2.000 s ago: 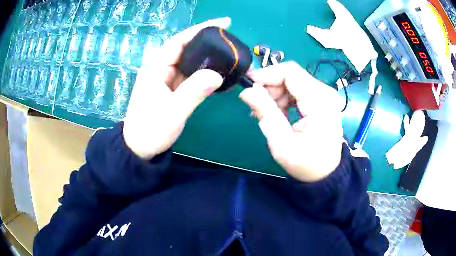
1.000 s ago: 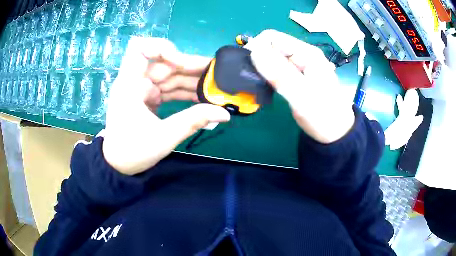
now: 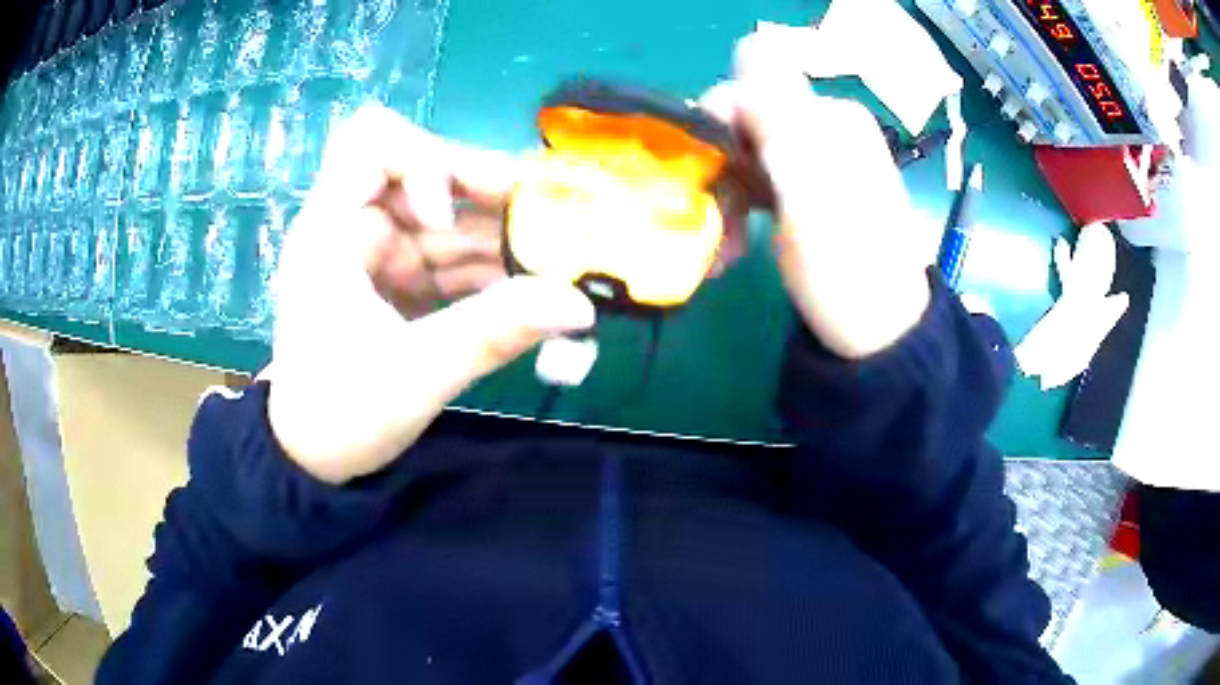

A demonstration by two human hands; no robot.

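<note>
The charging case [image 3: 616, 221] is held up over the green mat, lid open, with its bright orange inside facing me. The inside is washed out, so I cannot tell whether earbuds sit in it. My left hand [image 3: 401, 301] grips the case's left side, thumb at its front lower edge. My right hand [image 3: 830, 201] is at the case's upper right, by the lid; its fingertips are blurred and partly hidden. A white tag [image 3: 567, 360] on a thin black cable hangs just below the case.
A clear blister tray [image 3: 174, 174] lies at the left. A meter with red digits [image 3: 1057, 67] stands at the upper right above a red box [image 3: 1097, 183]. A white irregular piece [image 3: 890, 60], a blue pen [image 3: 958, 234] and a crumpled white shape [image 3: 1077, 308] lie at right. A cardboard box [image 3: 147, 455] is below left.
The case was shut with my right hand at a black plug; now its lid is open and the orange inside faces me. The white tag has come into view, and the meter digits have changed.
</note>
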